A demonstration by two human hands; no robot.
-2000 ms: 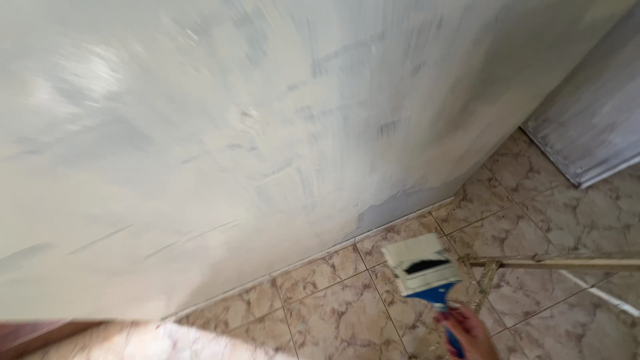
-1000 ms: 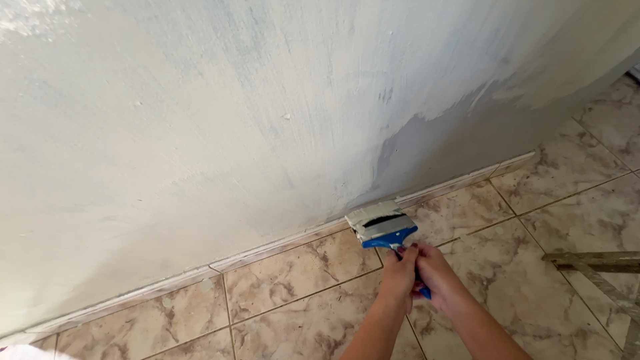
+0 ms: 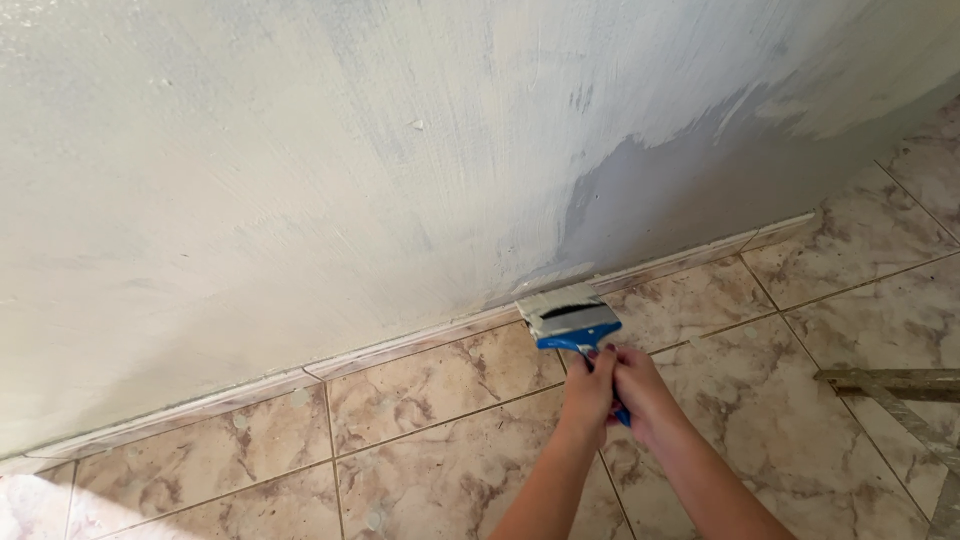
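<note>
Both hands hold the blue handle of a wide flat paintbrush (image 3: 576, 319), its bristles and ferrule coated with off-white paint. My left hand (image 3: 589, 390) wraps the handle just below the blue shoulder; my right hand (image 3: 637, 386) grips it from the right, touching the left. The bristle tips are at the foot of the wall (image 3: 337, 187), by the top edge of the tile baseboard (image 3: 420, 345). Streaky whitish paint covers much of the wall, and a darker grey patch (image 3: 652, 195) shows to the right of the brush.
Marbled beige floor tiles (image 3: 450, 420) with small pale paint spots lie below the baseboard. At the right edge stands part of a worn, paint-marked frame (image 3: 892, 382), close to the right forearm. Bright light falls on the floor at the lower left.
Two seconds ago only one hand showed on the brush, held over the floor tiles; now both hands hold it, with the bristles at the wall's foot. The view has shifted.
</note>
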